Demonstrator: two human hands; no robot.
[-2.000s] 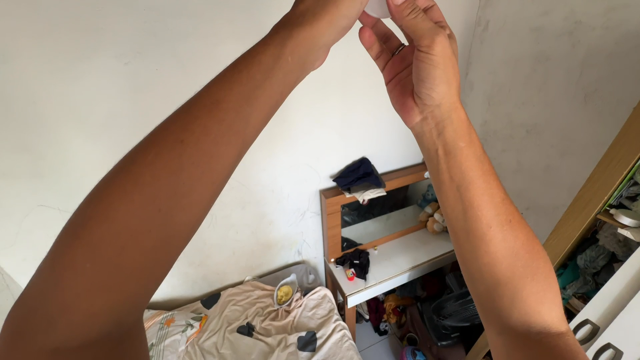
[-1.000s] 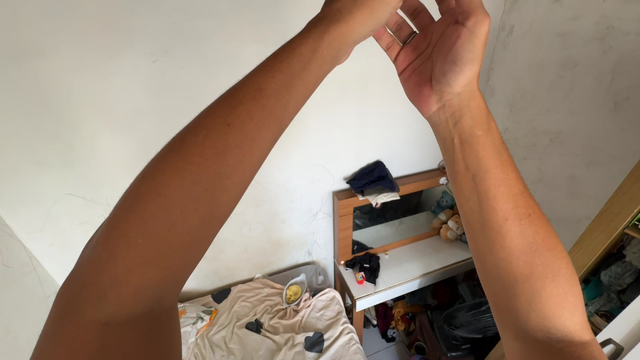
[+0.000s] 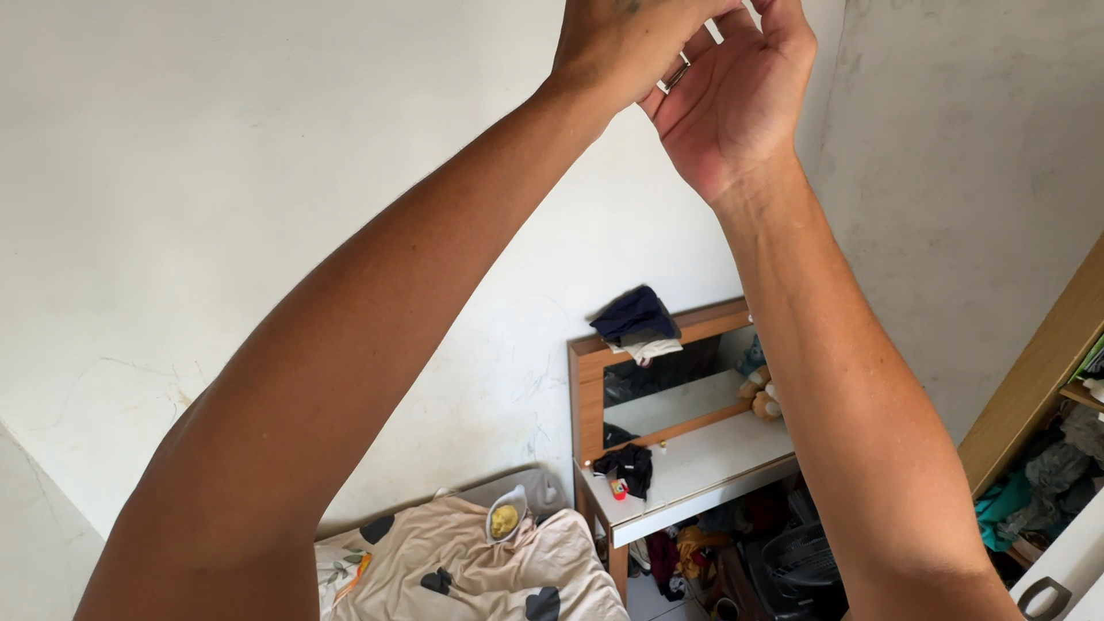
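Both of my arms reach up to the top edge of the view. My left hand [image 3: 634, 52] shows its back and wrist, and its fingers are cut off by the frame. Beside it, overlapping it, my right hand [image 3: 733, 103] has its palm toward me, its fingers partly bent and a ring on one of them. The fingertips of both hands lie behind the left hand or outside the frame, so whatever they touch or hold is hidden. A pale wall [image 3: 216, 129] stands behind them.
Below is a bed with a patterned sheet [image 3: 483, 578] and a bowl of yellow food [image 3: 504, 520]. A dressing table [image 3: 690, 483] with a mirror holds dark cloth [image 3: 628, 466] and stuffed toys [image 3: 761, 392]. Dark clothing [image 3: 636, 315] hangs over the mirror frame. An open wardrobe [image 3: 1039, 379] stands at right.
Two seconds ago a small white item showed between the hands; it is out of sight now. My hands now overlap more. The view has shifted somewhat.
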